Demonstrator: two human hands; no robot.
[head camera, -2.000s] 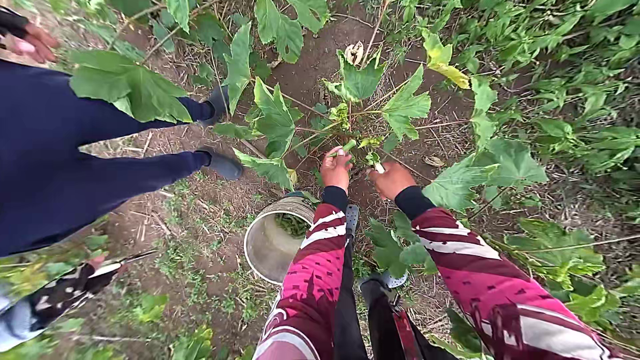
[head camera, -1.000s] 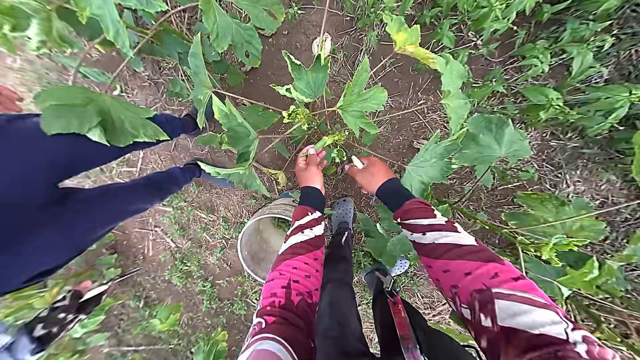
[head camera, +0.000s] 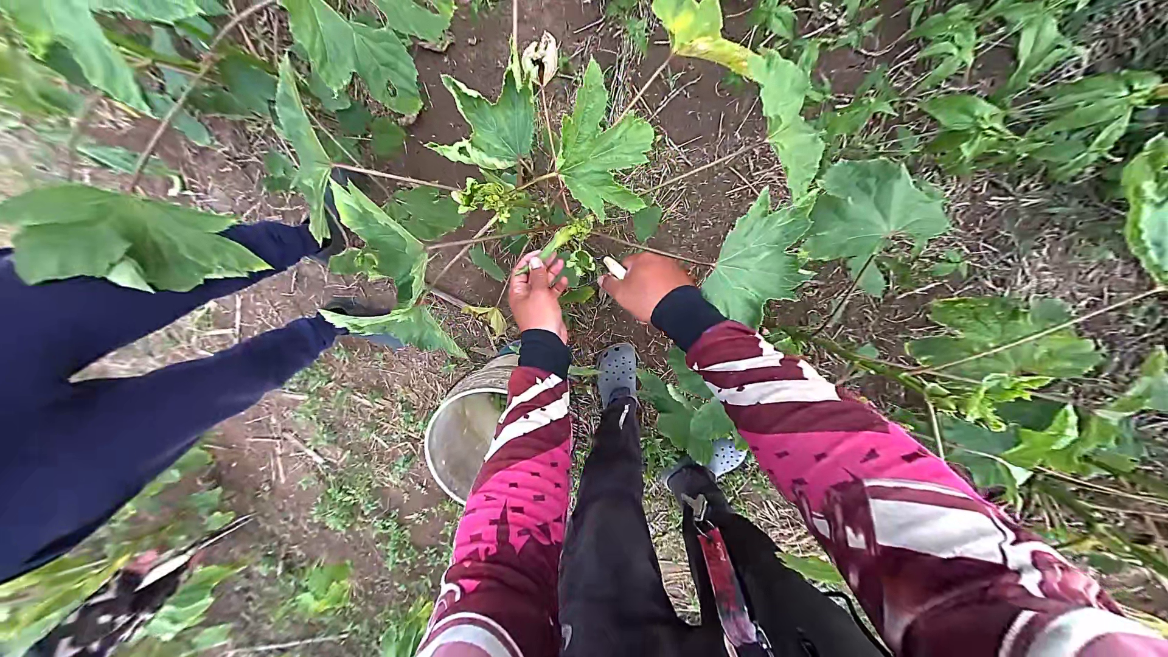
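Note:
My left hand holds a slender green pod, likely okra, between thumb and fingers, close to the top of a leafy plant. Just right of it, my right hand is curled beside the stem, with a small whitish object at its thumb; whether that is a wrapping or something held cannot be told. Buds and lobed leaves surround both hands. A pale bucket stands tilted on the ground below my left wrist, partly hidden by my sleeve.
Another person in dark blue trousers stands at the left, behind a large leaf. My shoe is beside the bucket. Lobed leaves and dense weeds cover the right side. A dried flower or pod is at the top.
My left hand now has a green pod at its fingertips, angled up to the right. Both hands remain close together at the plant. The other person's hand at upper left has left the view.

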